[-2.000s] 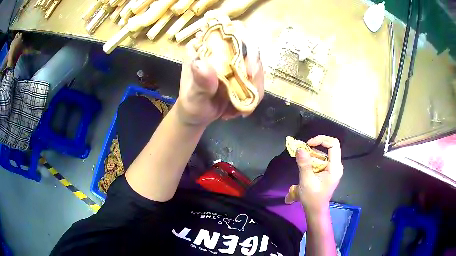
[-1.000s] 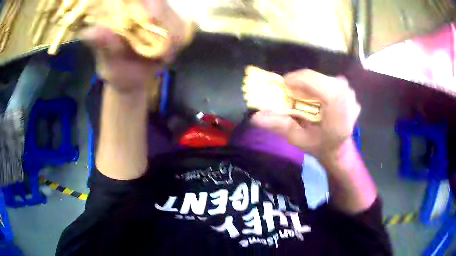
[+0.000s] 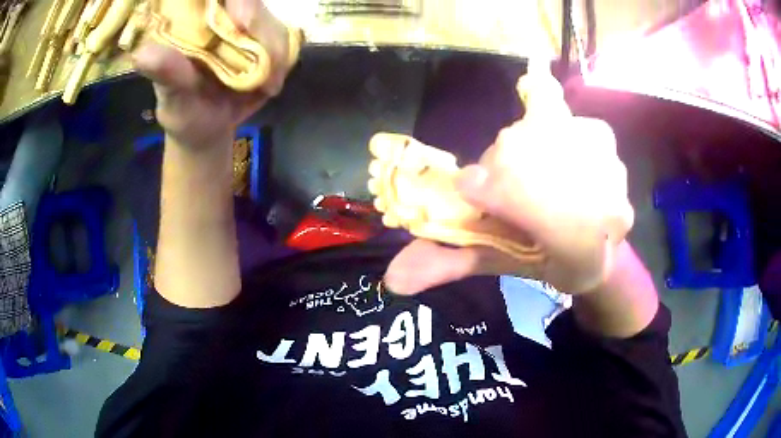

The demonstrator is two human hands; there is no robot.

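Observation:
My left hand, cut off by the top edge, holds a tan moulded foot piece with its open, rimmed cavity facing the camera. The rest of that piece is hidden by the fingers or out of view. My right hand, overexposed, holds a separate tan foot piece between thumb and fingers. Its toe bumps point left, and a grooved rim runs along its lower edge into the palm. The two pieces are well apart, both above the lap.
Long tan pieces lie on the bench at the top left. Blue stools stand at both sides. Part of a blue bin with brown parts shows behind my left forearm. A red object is near the lap.
The view has tilted down and both hands sit differently in it. My right hand came up and inward with its piece, whose toe end now shows. Both hands keep their pieces.

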